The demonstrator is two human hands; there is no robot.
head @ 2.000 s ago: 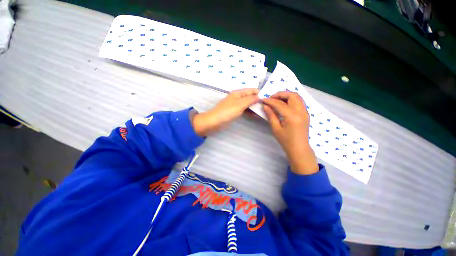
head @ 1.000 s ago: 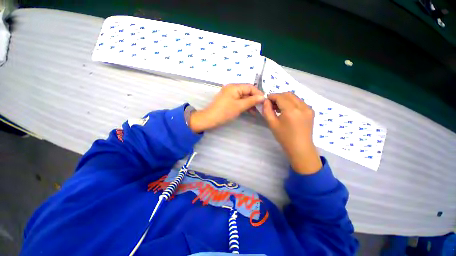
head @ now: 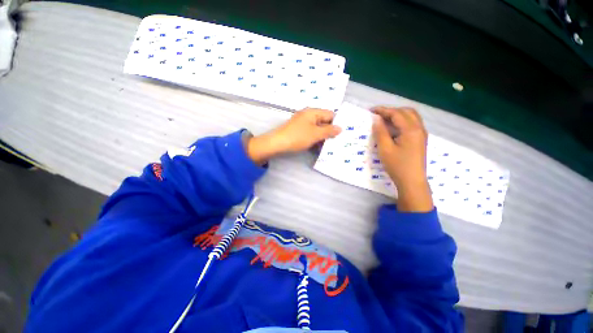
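A white adhesive sheet with small blue 3M marks (head: 465,185) lies flat on the bench, reaching from the middle to the right. My left hand (head: 300,134) is at its left end, thumb and fingers closed at the upper left corner. My right hand (head: 401,138) rests over the sheet's upper part with fingers bent; its fingertips touch near the top edge, and whether they pinch anything is unclear. A stack of similar sheets (head: 237,64) lies to the upper left, its right edges stepped.
The bench is covered in ribbed white-grey foam (head: 84,107). A dark green belt (head: 416,62) runs along the far side, with a small white fleck (head: 458,86). A white heap (head: 6,36) sits at the far left. A small dark bit (head: 568,285) lies at the right.
The sheet's left end, earlier raised and curled between my hands, now lies flatter. My right hand has moved right, away from my left hand.
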